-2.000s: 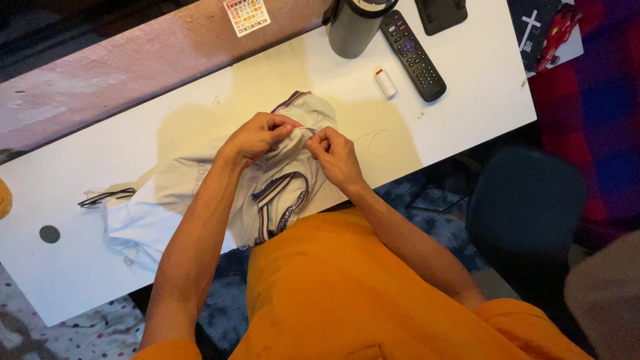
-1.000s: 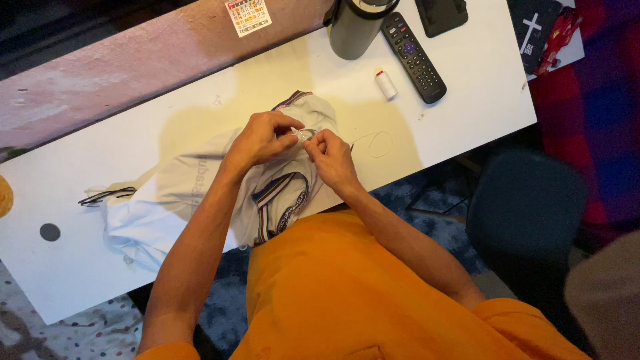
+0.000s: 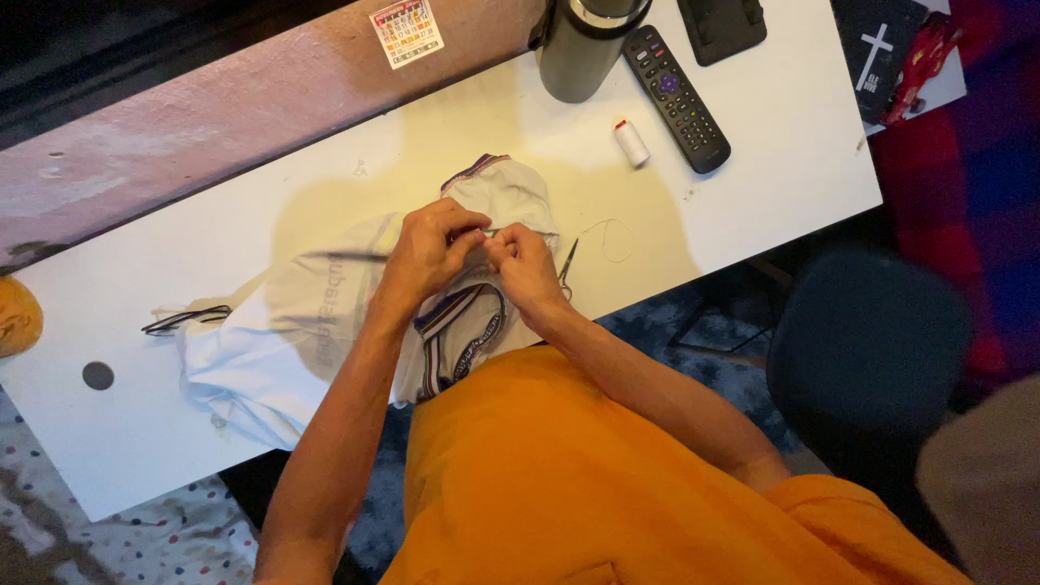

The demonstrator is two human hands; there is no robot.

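A white shirt [image 3: 325, 301] with striped trim at its collar and sleeve edge lies bunched across the white table. Over its right part, my left hand [image 3: 441, 244] and my right hand [image 3: 524, 268] meet, thumbs and forefingers pinched close together. Both appear to pinch the shirt's fabric; a needle cannot be made out. Small scissors [image 3: 568, 268] lie just right of my right hand, partly hidden by it. A thin loose thread [image 3: 617, 240] curls on the table beyond them. A spool of white thread [image 3: 631, 145] rests farther back.
A black remote control [image 3: 677, 99], a grey metal tumbler [image 3: 581, 49] and a black device [image 3: 723, 28] are at the back right. Eyeglasses [image 3: 187, 319], a dark disc [image 3: 98, 375] and an orange round object [image 3: 18, 317] are at the left. A dark chair [image 3: 869, 341] stands right of the table.
Both hands stay over the shirt, with their fingers slightly shifted. The scissors beside my right hand now show more plainly.
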